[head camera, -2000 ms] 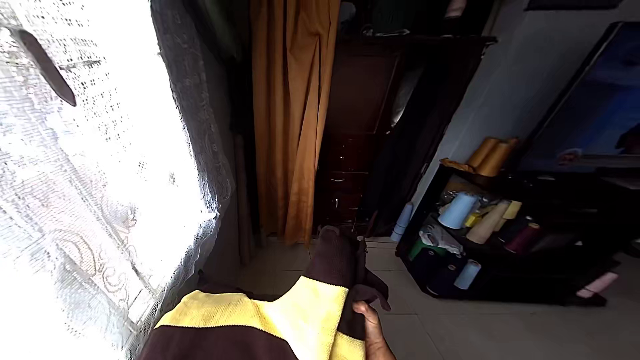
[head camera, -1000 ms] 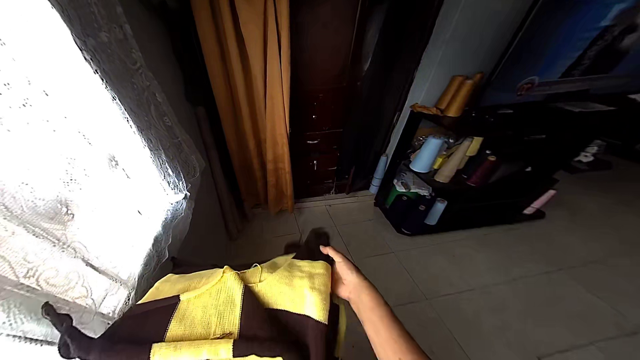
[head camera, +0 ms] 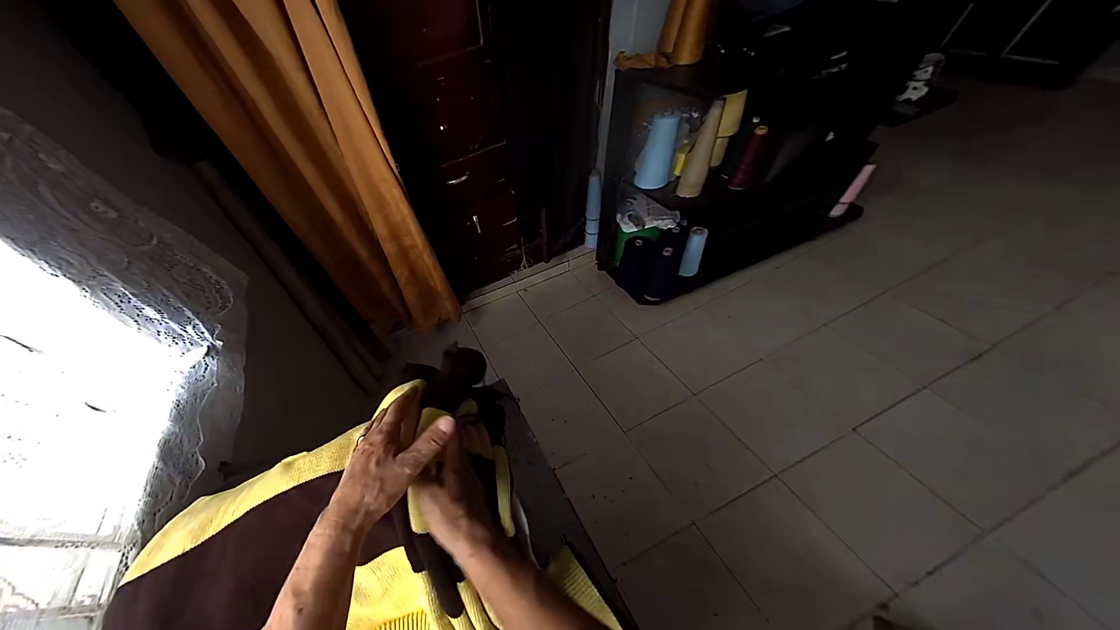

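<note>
A knitted garment in dark brown and yellow stripes lies spread over a dark table at the bottom. My left hand rests on its gathered far end, fingers pointing away. Close beside it, my right hand is on the bunched yellow and brown knit, its thumb and fingers partly hidden among the folds. A dark brown bundled part sticks up just beyond both hands.
A lace curtain hangs over the bright window at left, and an orange curtain stands behind. A black shelf holds several yarn cones, including a light blue one. Pale floor tiles lie at right.
My left hand has come into view. My right hand, earlier at the garment's right edge, is now beside it on the gathered knit. The view has turned to the right and down.
</note>
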